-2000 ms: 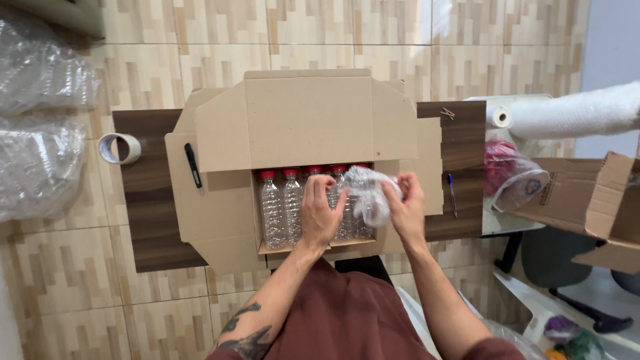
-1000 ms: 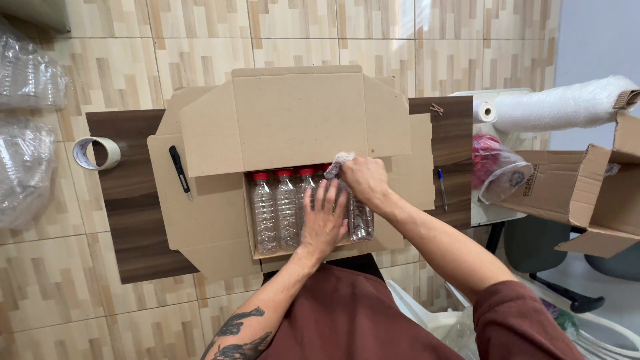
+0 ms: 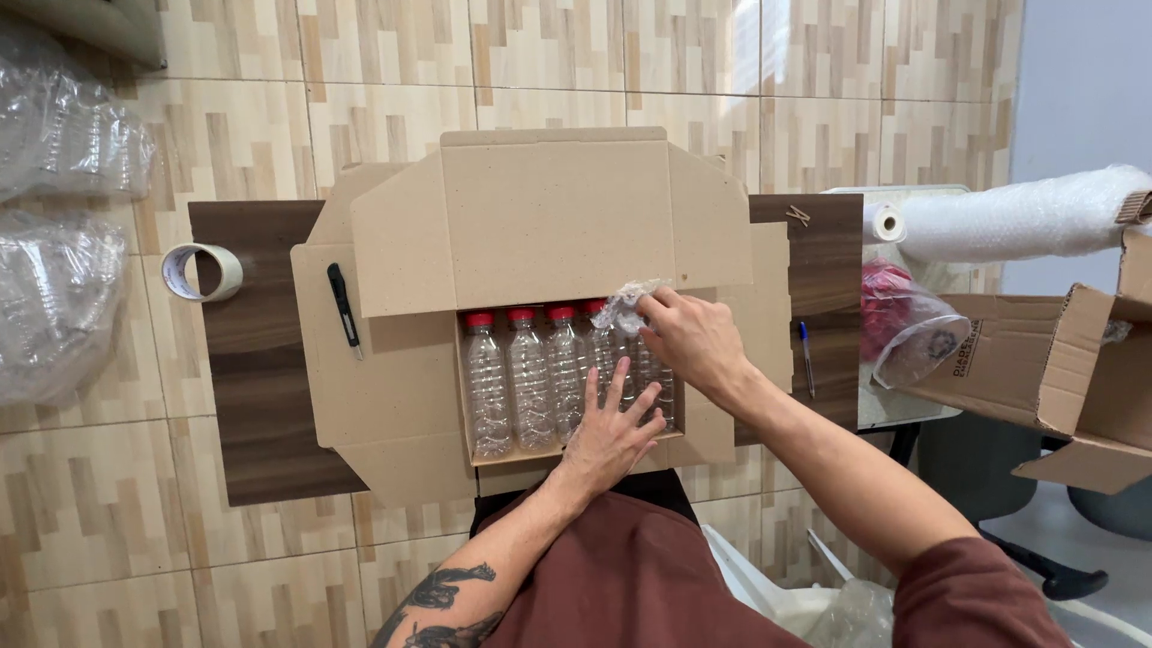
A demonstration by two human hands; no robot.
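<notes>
An open cardboard box (image 3: 558, 225) lies on a dark wood table (image 3: 261, 387), its flaps spread out. Inside it, clear plastic bottles (image 3: 488, 387) with red caps lie in a row. My left hand (image 3: 614, 432) rests with spread fingers on the bottles at the right of the row. My right hand (image 3: 688, 337) grips a crumpled piece of clear plastic wrap (image 3: 625, 304) over the upper right part of the box, near the caps. The bottles under my hands are partly hidden.
A tape roll (image 3: 202, 272) sits at the table's left edge. A utility knife (image 3: 344, 310) lies on the left flap, a pen (image 3: 806, 360) at right. Bubble wrap rolls (image 3: 1017, 216), a bag of red caps (image 3: 886, 306) and another cardboard box (image 3: 1008, 351) stand right. Bagged bottles (image 3: 54, 306) are at left.
Two seconds ago both hands were at the wrap above the bottles. My left hand has come down onto the bottles, and my right hand has moved with the wrap to the box's upper right part.
</notes>
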